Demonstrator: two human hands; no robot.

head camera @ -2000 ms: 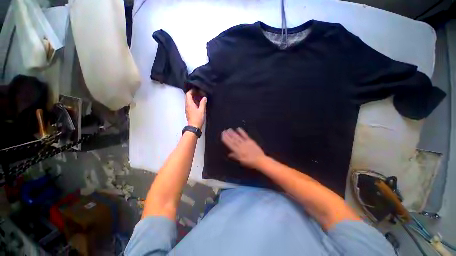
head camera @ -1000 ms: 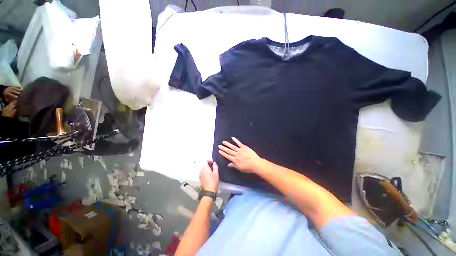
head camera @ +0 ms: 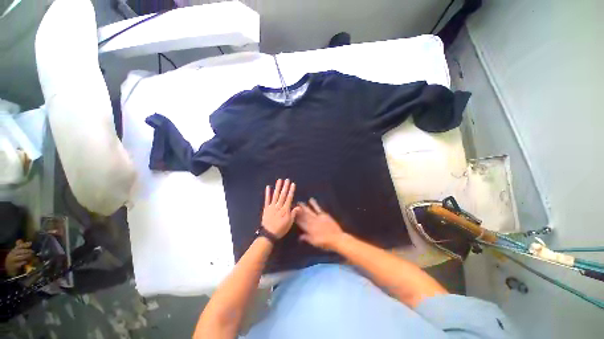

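The dark knit top (head camera: pixel 301 152) lies spread on the white padded ironing table (head camera: pixel 169 232), neckline away from me, sleeves bent at both sides. A thin grey cord (head camera: pixel 281 71) runs from the neckline over the table's far edge. My left hand (head camera: pixel 279 213), with a dark band at the wrist, lies flat on the lower middle of the top, fingers apart. My right hand (head camera: pixel 319 225) lies beside it on the top, slightly blurred, fingertips close to my left hand. Neither hand holds anything.
The steam iron (head camera: pixel 440 228) stands at the table's right edge, with light blue hoses (head camera: pixel 563 258) running right. A stained metal plate (head camera: pixel 493 189) is behind it. A white padded form (head camera: pixel 83 112) and white beam (head camera: pixel 185 30) are at left. Another person's hand (head camera: pixel 18 257) shows far left.
My left hand has moved from the top's lower left edge onto its middle. My right hand still lies on the top. The view has shifted, showing more of the right wall.
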